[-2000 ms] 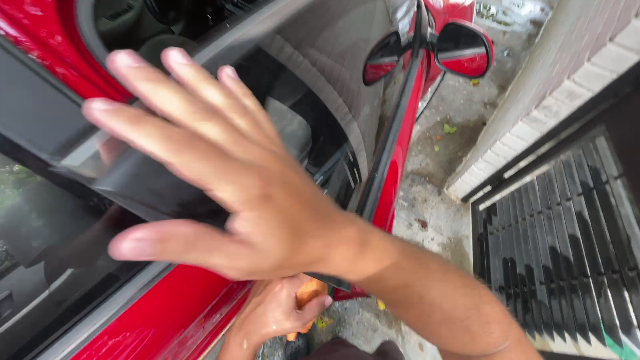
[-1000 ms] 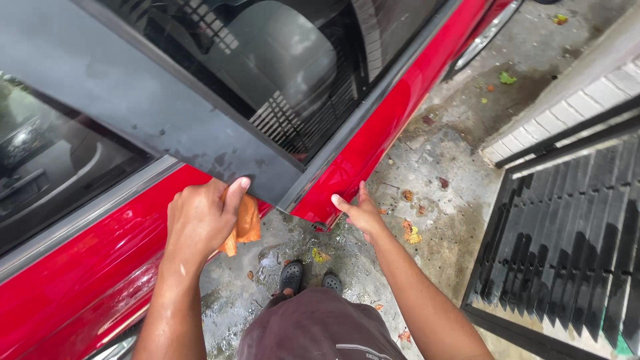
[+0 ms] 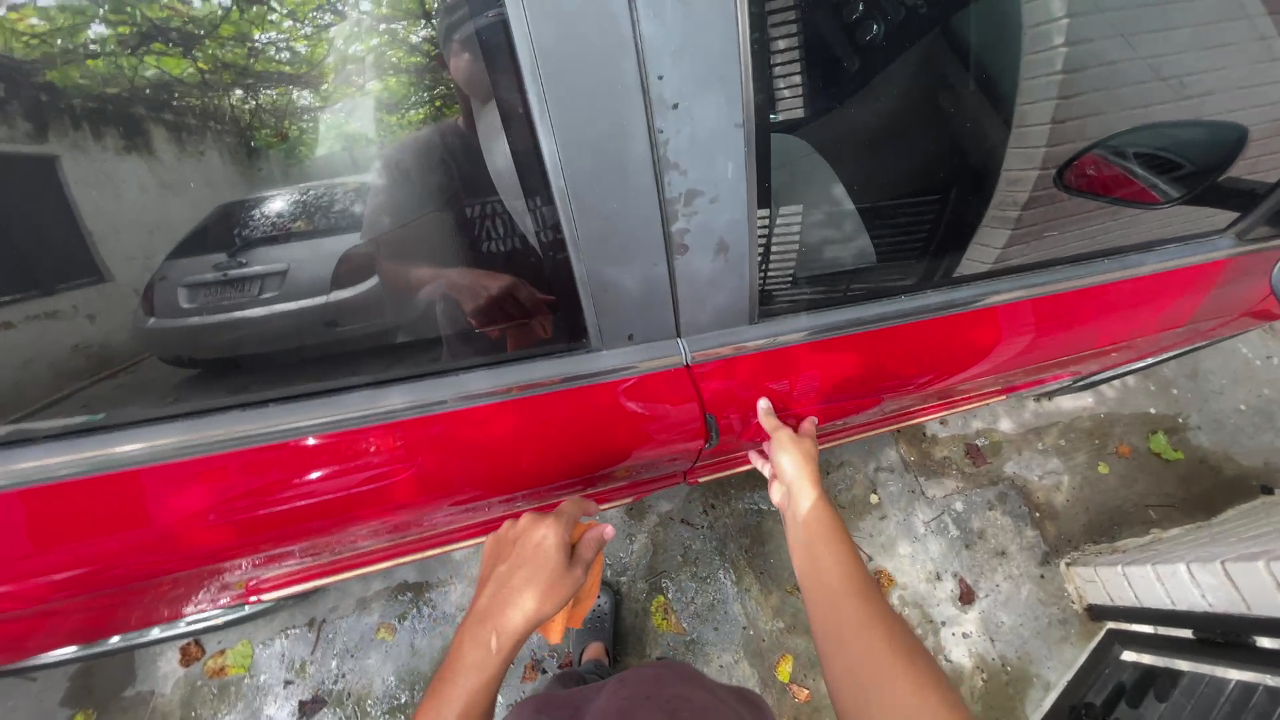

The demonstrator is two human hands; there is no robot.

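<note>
My left hand [image 3: 540,565] is shut on an orange cloth [image 3: 580,600], which hangs below the fingers beside the red rear door [image 3: 450,440] of a car. My right hand [image 3: 785,450] is at the red front door [image 3: 880,360], just right of the seam between the doors, thumb up and fingers apart, with nothing seen in it. Whether its fingertips touch the panel I cannot tell. Both doors look closed. Grey pillar trim [image 3: 700,180] with dark wet-looking patches stands between the rear window [image 3: 300,250] and the front window [image 3: 900,130].
A side mirror [image 3: 1155,165] juts out at the upper right. Wet concrete ground [image 3: 720,580] with scattered leaves runs below the car. A white brick wall edge [image 3: 1180,570] and a black slatted metal gate [image 3: 1180,680] stand at the lower right. My shoe [image 3: 597,620] is below my left hand.
The front door, which stood ajar one second ago, is now closed against the rear door. My right hand has moved from the door's edge to its outer panel. The view has turned.
</note>
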